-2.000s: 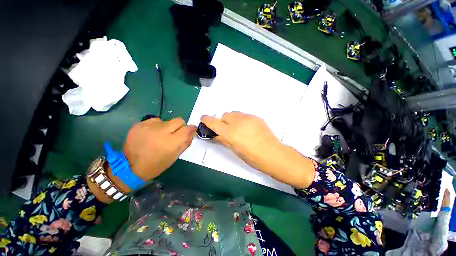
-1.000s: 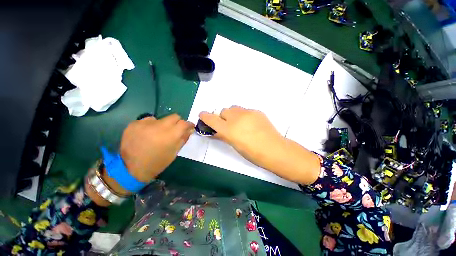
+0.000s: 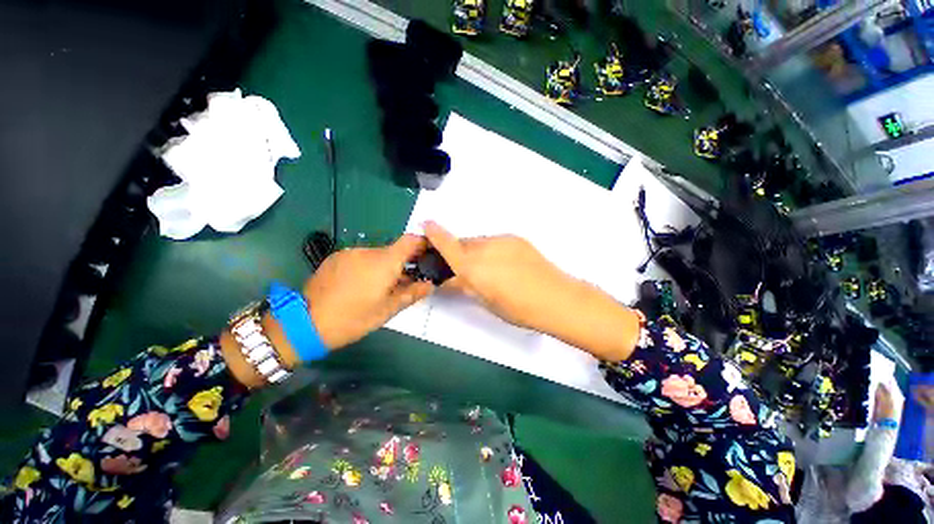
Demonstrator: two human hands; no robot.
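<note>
A small black adapter housing [image 3: 434, 267] is held between my two hands above the lower left part of the white paper sheet [image 3: 512, 184]. My left hand [image 3: 361, 292] grips its left side with the fingertips. My right hand [image 3: 504, 274] grips its right side, with the thumb at the top. The fingers hide most of the housing, and its inside cannot be made out. A thin black output cable [image 3: 332, 184] lies on the green bench, its plug end pointing up and its coiled part [image 3: 319, 247] beside my left hand.
A column of black covers [image 3: 408, 113] stands above the sheet. A crumpled white cloth [image 3: 230, 164] lies at left, beside a dark panel edged with black pieces. Circuit boards [image 3: 610, 74] sit on the belt; more boards and cables [image 3: 763, 338] are heaped at right. Another person's arm [image 3: 874, 450] shows lower right.
My left hand has moved right and now grips the housing along with my right hand. The housing is turned and more covered by fingers. The camera view has shifted slightly.
</note>
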